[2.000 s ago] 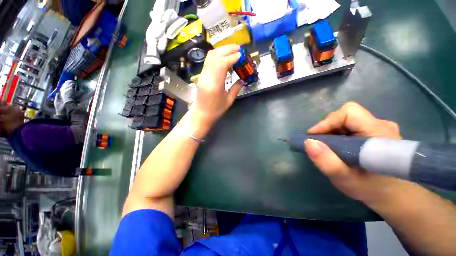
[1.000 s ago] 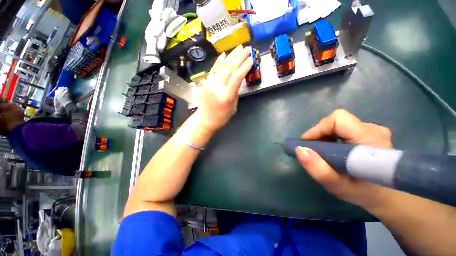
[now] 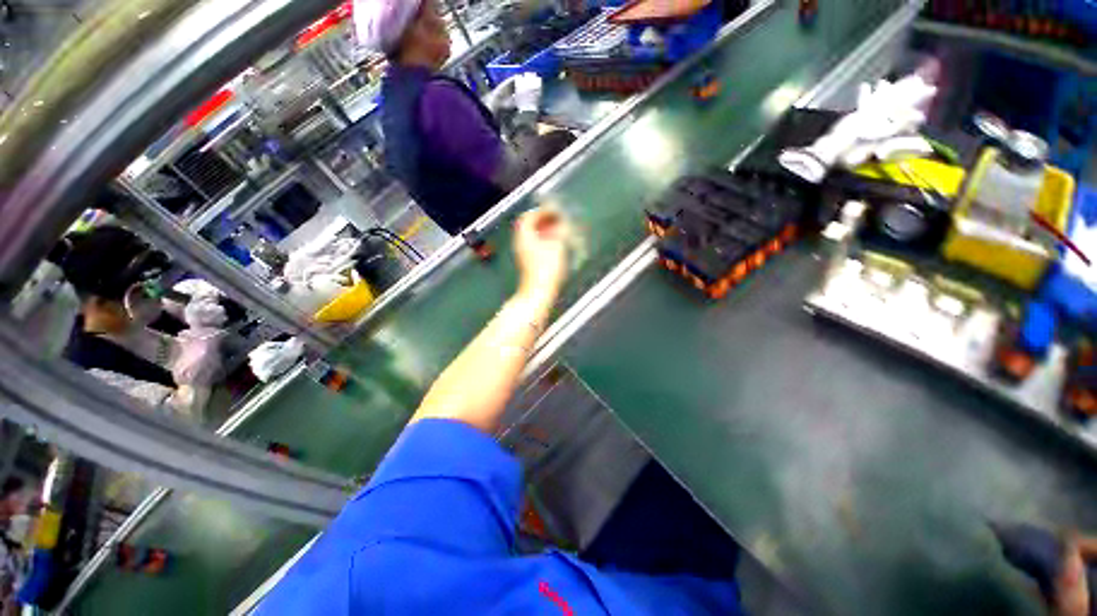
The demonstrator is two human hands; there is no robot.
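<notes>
My left hand [image 3: 545, 250] is blurred and reaches over the green conveyor; I cannot tell whether its fingers hold anything. A small transformer [image 3: 479, 244] lies on the belt to its left, apart from it. My right hand [image 3: 1068, 580] is cut off at the lower right edge, holding the dark dispensing syringe [image 3: 1025, 548]. The silvery fixture [image 3: 908, 315] stands on the bench at right, with pale seats showing at its near end and blurred transformers [image 3: 1023, 343] farther right. A tight block of black-topped transformers [image 3: 722, 229] with orange sides sits beside the belt.
Behind the fixture are a yellow bin [image 3: 1004, 235], a round gauge [image 3: 905, 219] and crumpled white gloves [image 3: 872, 126]. A person in purple [image 3: 448, 144] is across the conveyor [image 3: 632, 150]; another person [image 3: 114, 301] is at left. A curved metallic shape [image 3: 156, 451] crosses the left side.
The view has swung left. My left hand has left the transformer on the fixture and moved out over the conveyor. My right hand and syringe now show only at the lower right edge.
</notes>
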